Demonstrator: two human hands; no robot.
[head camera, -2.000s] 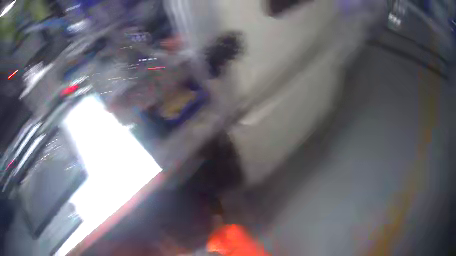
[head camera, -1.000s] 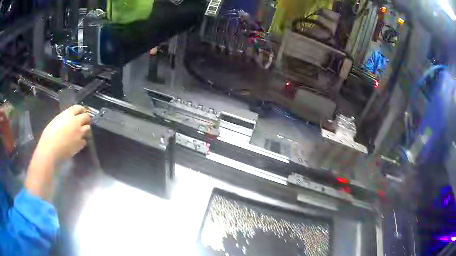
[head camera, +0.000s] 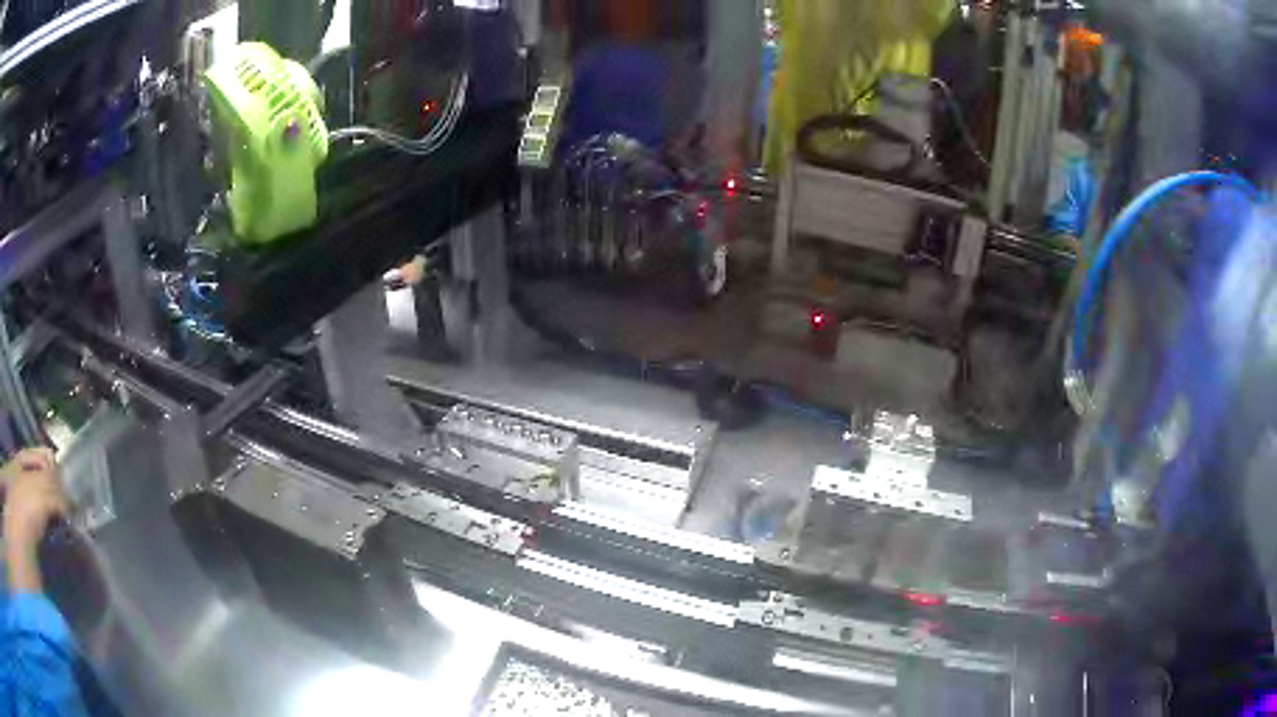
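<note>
My left hand (head camera: 31, 493) is small and partly cut off at the far left edge, beyond the left end of the stack of fixture plates. Its fingers are near a pale, greenish, plate-like panel (head camera: 93, 469); whether they grip anything cannot be told. My right hand is out of the picture. The dark stack of fixture plates (head camera: 301, 502), with a metal top and small screws, sits beside the rail. The black parts tray (head camera: 490, 686) shows at the bottom edge, cut off, with many tiny shiny metal parts (head camera: 543, 692) in it.
The linear rail (head camera: 630, 586) runs across behind the bench, with metal blocks on it. A lime-green fan (head camera: 269, 147) is mounted at upper left. A thick blue hose (head camera: 1106, 259) curves at right. White glare (head camera: 367, 692) covers part of the bench. Another person's hand (head camera: 409, 272) shows behind the machine.
My left hand has left the stack's corner and moved to the far left edge. The view has tilted up, so the tray and stack sit lower and more of the machine shows.
</note>
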